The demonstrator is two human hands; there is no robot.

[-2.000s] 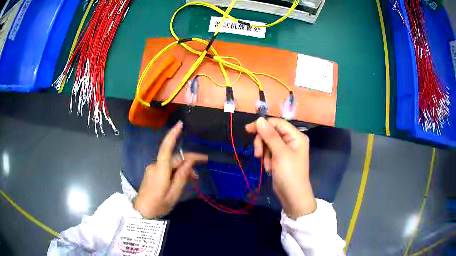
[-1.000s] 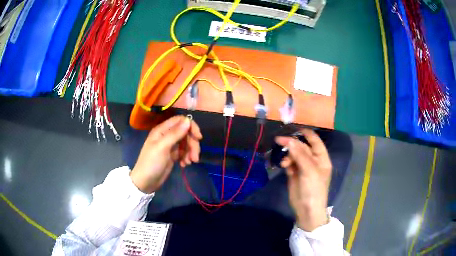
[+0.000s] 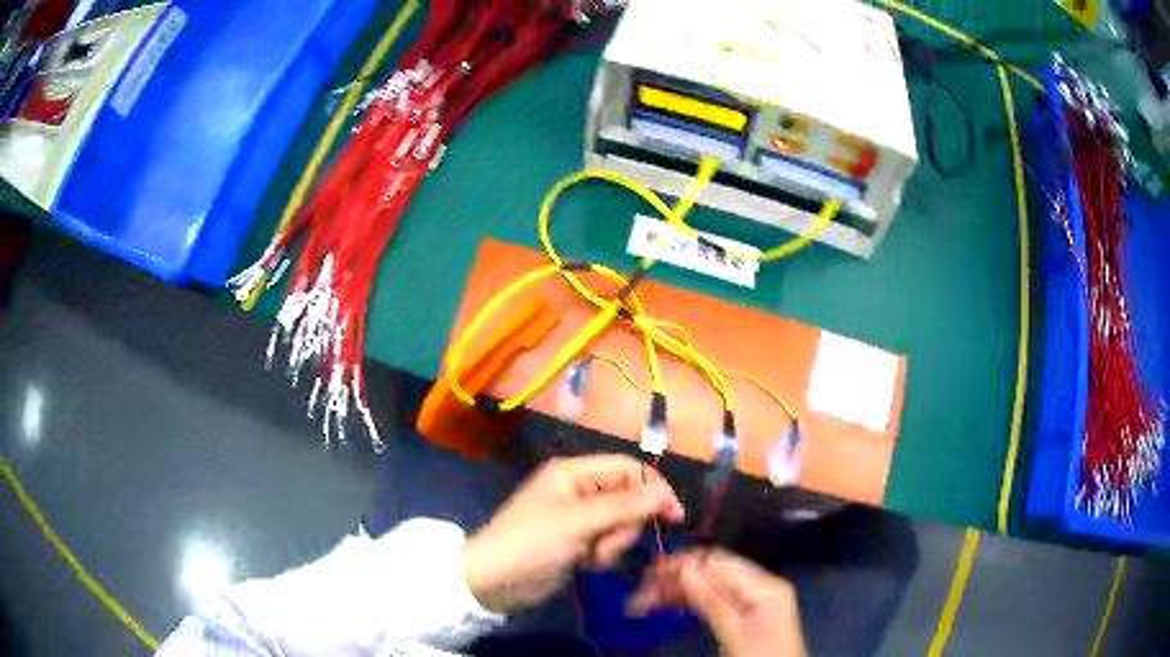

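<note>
My left hand [image 3: 565, 529] is just in front of the orange fixture board [image 3: 770, 359], its fingers pinched on a thin red wire of the harness [image 3: 661, 539]. My right hand [image 3: 734, 598] is lower and to the right, blurred and cut off by the bottom edge; whether it holds a wire cannot be told. A red wire runs down from the second test socket [image 3: 654, 439]. A dark red wire hangs below the third socket [image 3: 725, 449]. The outer sockets lie at the board's front edge. The harness's lower part is mostly hidden or blurred.
The cream tester [image 3: 757, 90] with a lit yellow display stands behind the board, joined by yellow leads [image 3: 545, 231]. A large red harness bundle [image 3: 385, 193] hangs over the bench edge at left. Blue bins stand left [image 3: 193, 128] and right [image 3: 1052, 436]; the right one holds another red bundle.
The view has shifted, so the tester now shows. My left hand has moved from the left end socket to below the second socket. My right hand has come in closer to it.
</note>
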